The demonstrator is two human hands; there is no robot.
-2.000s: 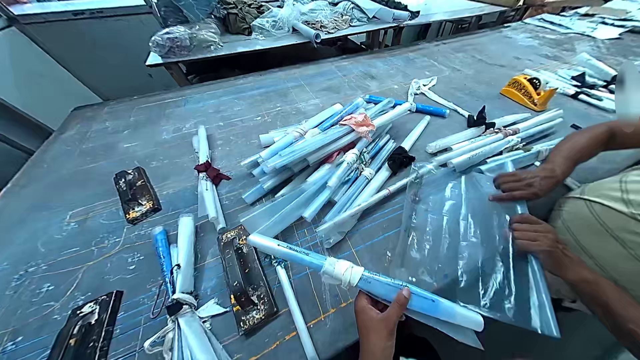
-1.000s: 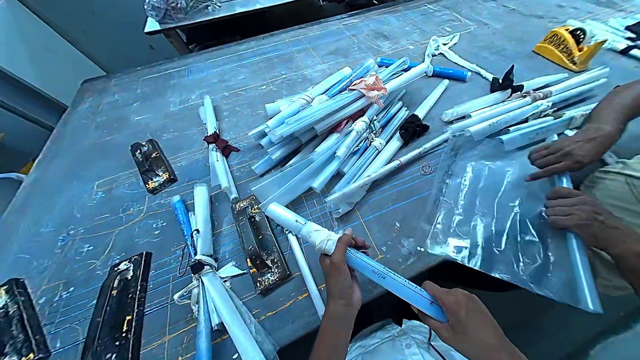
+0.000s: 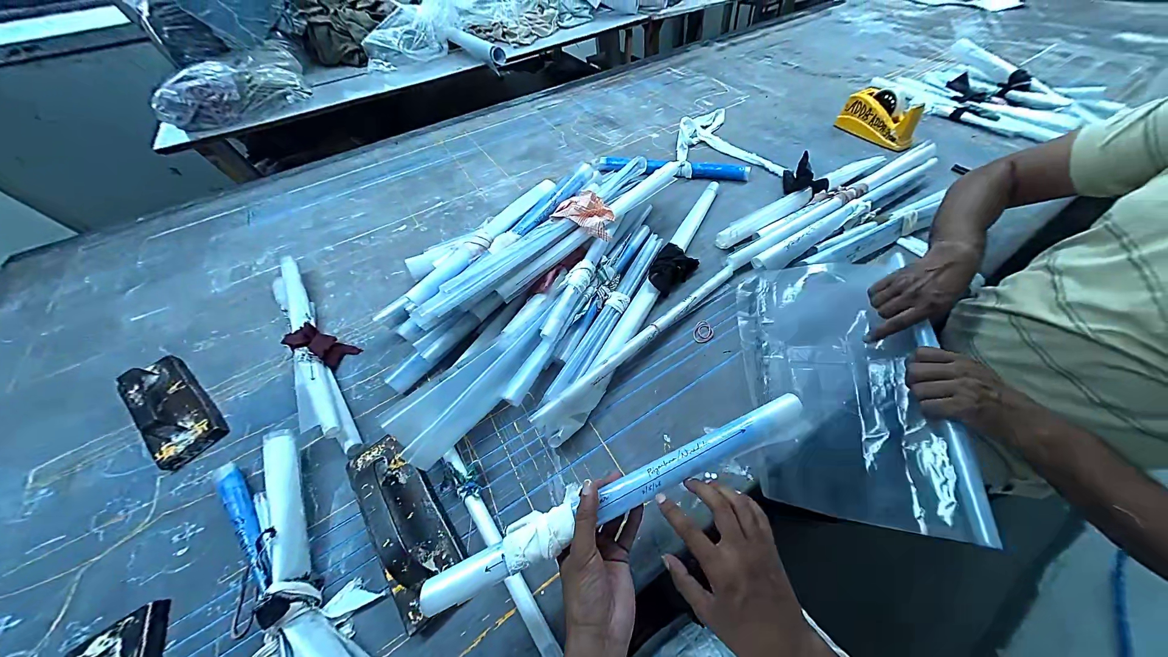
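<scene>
A rolled plastic sheet (image 3: 675,465), bearing handwriting and bound with a white cloth strip (image 3: 540,538), lies slantwise over the table's near edge. My left hand (image 3: 598,575) grips it just right of the strip, thumb on top. Just below the roll's right half is my right hand (image 3: 739,557), fingers spread, its fingertips at or near the roll; whether they touch cannot be told. The roll's left end is over a black metal block (image 3: 401,520) and a thin white roll (image 3: 511,570). A heap of tied plastic rolls (image 3: 538,274) lies beyond.
At the right, a co-worker's hands (image 3: 949,383) press on a clear plastic sheet (image 3: 812,365). A yellow tape dispenser (image 3: 876,119) stands behind more rolls (image 3: 830,205). Tied rolls (image 3: 287,520) and another black block (image 3: 172,411) are at the left. A bench (image 3: 365,91) holds plastic bags.
My right hand, at the roll's right end one second ago, is now beside its middle with fingers spread. The roll's right end has swung up. My left hand still holds it. The view has shifted.
</scene>
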